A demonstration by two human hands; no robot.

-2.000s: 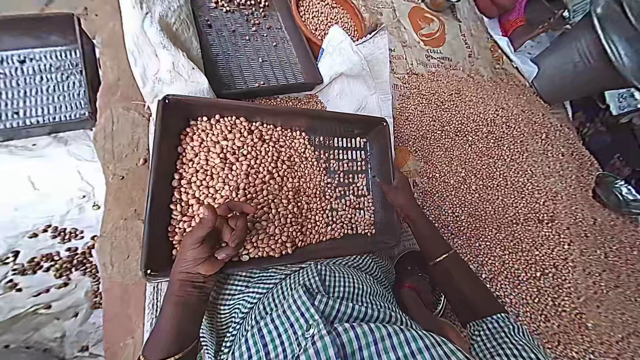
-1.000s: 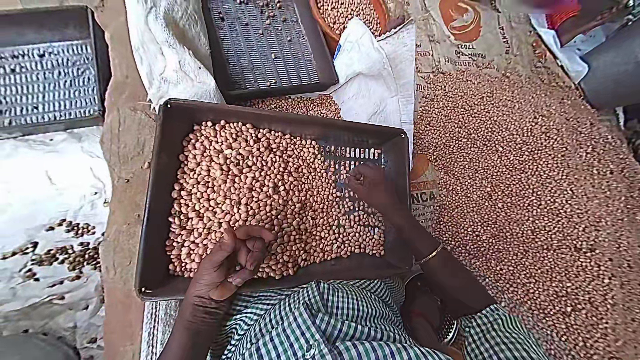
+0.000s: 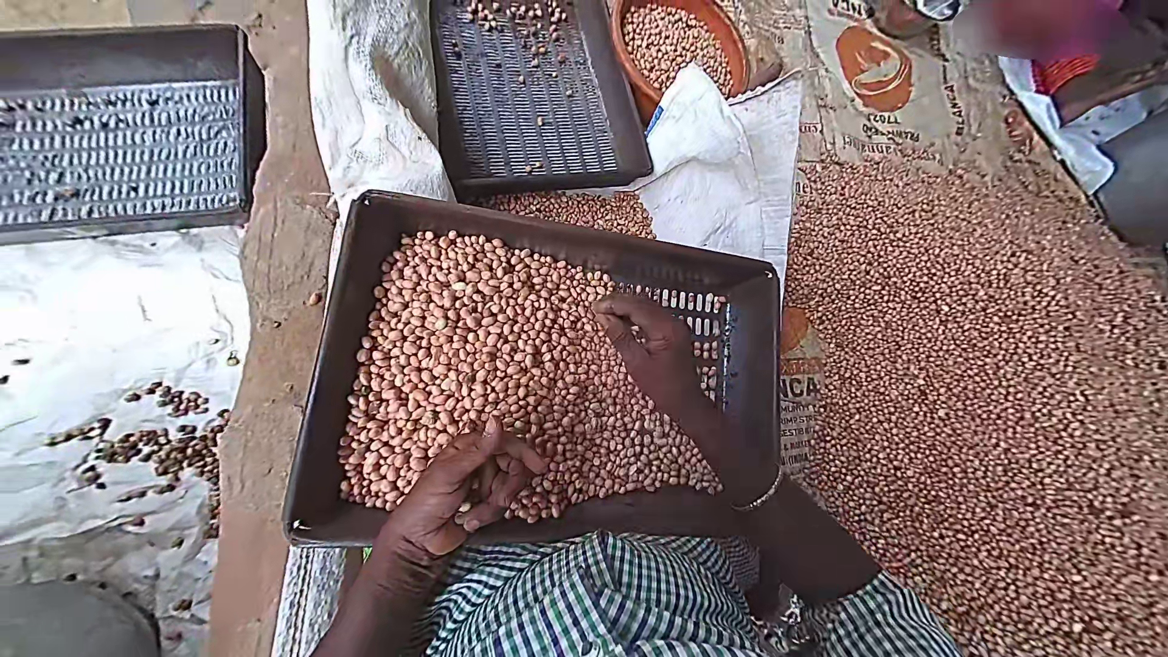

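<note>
A dark slotted plastic tray [image 3: 547, 538] lies in front of me, tilted a little, with shelled peanuts [image 3: 484, 338] over most of its floor. The slots show at its right end. My left hand [image 3: 470, 488] is palm up over the tray's near edge, fingers curled; a peanut or so seems to lie in the palm. Over the right part of the peanuts is my right hand [image 3: 648, 342], its thumb and finger brought together near the tray's far side. Whether anything is pinched between them is too small to tell.
A second slotted tray [image 3: 639, 151] with scattered bits stands beyond, beside an orange bowl [image 3: 741, 55] of peanuts and white sacking [image 3: 703, 182]. Another tray [image 3: 246, 137] is at left, above dark discarded kernels [image 3: 173, 447]. Peanuts [image 3: 985, 383] cover the ground at right. Part of another person [image 3: 1086, 91] shows top right.
My right hand has left the tray's right rim, where it was two seconds ago, and moved left over the peanuts. My left hand stays over the near part, its fingers somewhat more spread.
</note>
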